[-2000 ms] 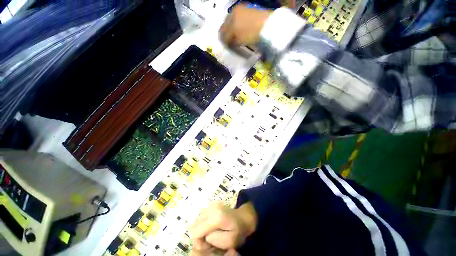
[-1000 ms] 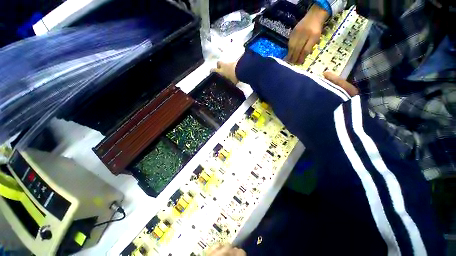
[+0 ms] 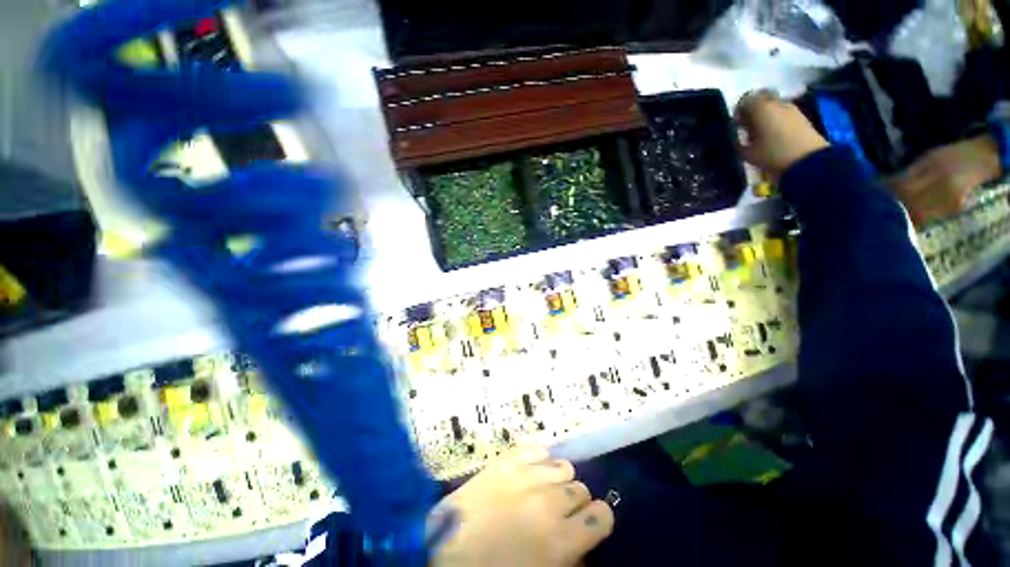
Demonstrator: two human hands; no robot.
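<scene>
A long row of cream circuit boards (image 3: 565, 377) crosses the view, with yellow and black parts along the far side. My left hand (image 3: 526, 515) is at the near edge of the boards, fingers curled; what it holds, if anything, cannot be made out. A thick blue coiled cord (image 3: 277, 288) rises from its wrist, blurred, hiding some boards. My right hand (image 3: 775, 133) is beside the right end of the component bins, fingers bent, fingertips unclear. The bins hold green components (image 3: 476, 216), mixed green-yellow ones (image 3: 574, 194) and dark ones (image 3: 687, 166).
A brown-red slatted stack (image 3: 509, 105) lies behind the green bins. A benchtop machine (image 3: 111, 155) is partly behind the cord. A black bin (image 3: 44, 266) is at left. Another person's hand (image 3: 947, 183) and a blue bin (image 3: 838, 127) are at right, with clear bags (image 3: 775, 33) behind.
The view has turned, bringing more boards at left into sight. The blue cord has come in front of the camera. More of my left hand shows. My right hand is still beside the dark bin.
</scene>
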